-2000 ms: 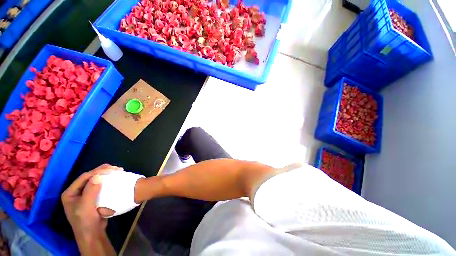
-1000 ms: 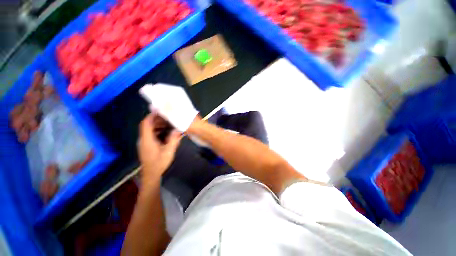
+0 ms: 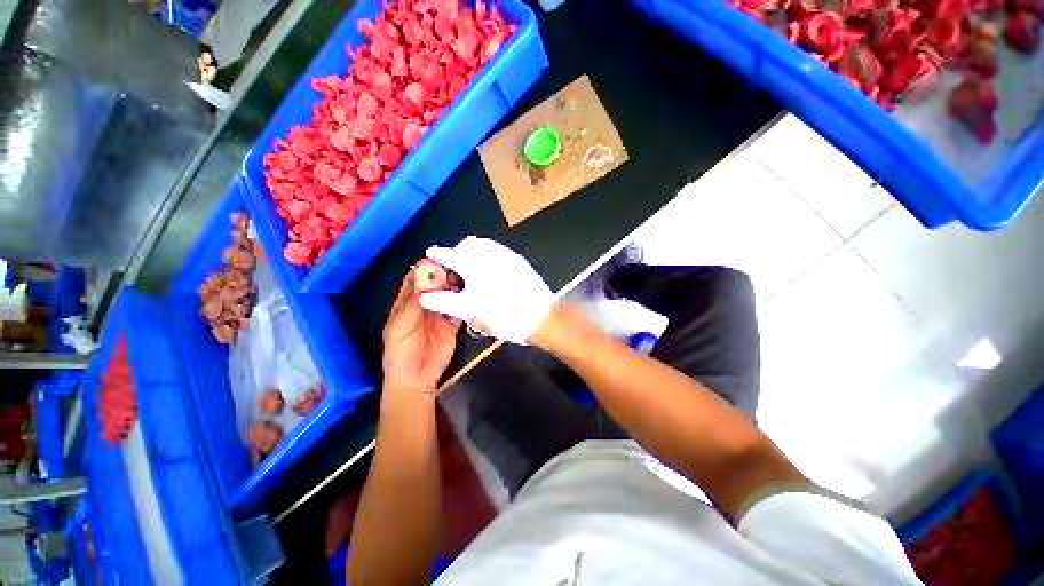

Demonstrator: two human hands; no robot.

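Note:
My left hand (image 3: pixel 419 343) is bare, palm turned up, with its fingers on a small part (image 3: pixel 430 276) that looks reddish with a pale round centre. My right hand (image 3: pixel 492 288), in a white glove, holds the same part from the right. The hands meet above the bench's front edge and partly hide the part. The green cup (image 3: pixel 542 145) sits on the stained cardboard pad (image 3: pixel 592 124) beyond my hands. Red moulded parts (image 3: pixel 366 126) are heaped in the blue centre bin. Brown parts (image 3: pixel 229 292) lie on clear film in the left bin.
The right blue bin (image 3: pixel 847 132) holds darker red-brown pieces (image 3: pixel 841 44). A blue bin with red contents (image 3: pixel 118 395) stands at far left. Blue crates (image 3: pixel 973 532) are on the floor at lower right. The bench edge (image 3: pixel 687 189) runs diagonally beside my legs.
The view has swung left, bringing the brown-part bin fully into view. My hands have moved from beside the centre bin to the bench's front edge, and a part now shows between the fingers.

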